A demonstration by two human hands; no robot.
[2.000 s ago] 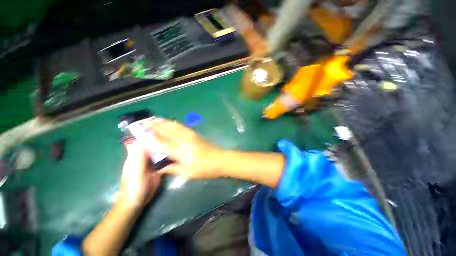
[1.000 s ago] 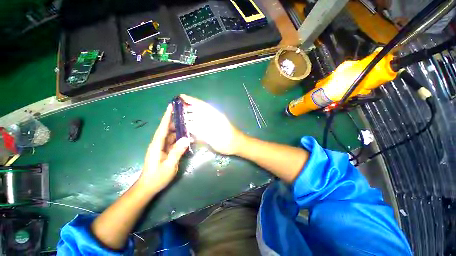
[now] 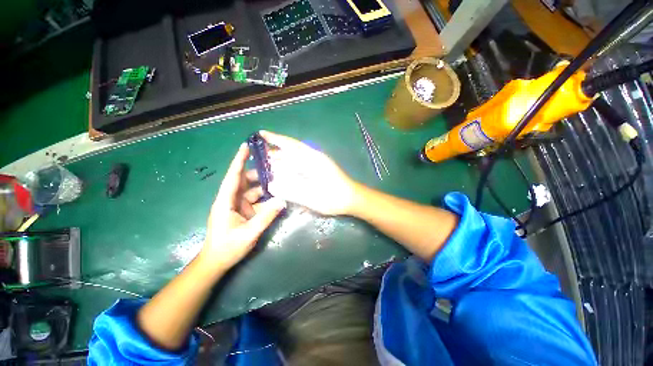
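A dark, hand-length phone part [image 3: 262, 166], likely a flip phone or its housing, is held edge-on above the green mat [image 3: 172, 164]. My left hand [image 3: 235, 213] grips its left side and lower end, with the thumb near the bottom. My right hand [image 3: 306, 175] is around its right side, with the fingers at the top edge. The right palm is overexposed, and the faces of the part are mostly hidden by the hands.
Tweezers [image 3: 371, 146] lie on the mat, near a brown cup [image 3: 405, 107] with white contents. An orange electric screwdriver [image 3: 501, 114] with black cable lies right. Behind is a foam-lined tray [image 3: 161, 96] with circuit boards [image 3: 127, 90]. A wire reel [image 3: 25, 261] stands left.
Since two seconds ago, the part has turned from face-up to edge-on, and the blue piece on the mat no longer shows. Over the last second, the hands hold nearly the same grip; the view shifted slightly.
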